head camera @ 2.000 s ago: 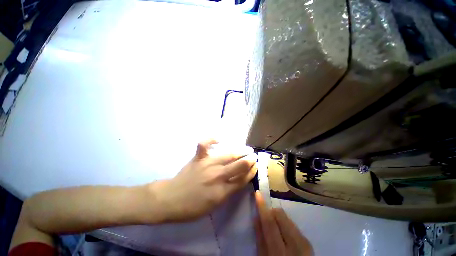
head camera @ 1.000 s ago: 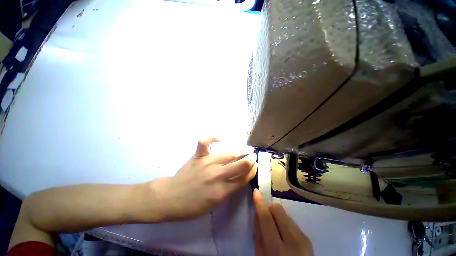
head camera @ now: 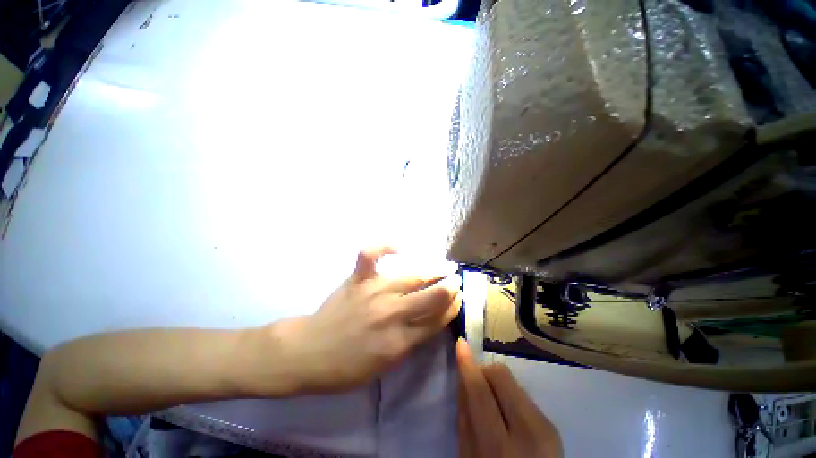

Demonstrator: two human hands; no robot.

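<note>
My left hand (head camera: 389,322) lies on a white fabric piece (head camera: 416,407), its fingertips gathered beside the needle area and its thumb apart. My right hand (head camera: 508,413) is at the bottom, cut off by the frame edge, with its fingertips on the fabric edge. A narrow dark strip (head camera: 461,324) shows between the two hands. The beige sewing machine head (head camera: 555,152) hangs over the fingertips at right and hides the needle. The fabric beyond the left hand is lost in glare.
The glossy white table (head camera: 116,224) spreads left. A curved beige bar (head camera: 617,362) and yellowish machine bed (head camera: 503,322) are right of my fingertips. Dark and white pieces (head camera: 38,94) lie beyond the table's left edge. A dark metal part (head camera: 747,416) is at lower right.
Both hands stay in almost the same place. The fabric's folds below my left hand have shifted. The dark bent line left of the machine head has gone, with only a small dark mark there now.
</note>
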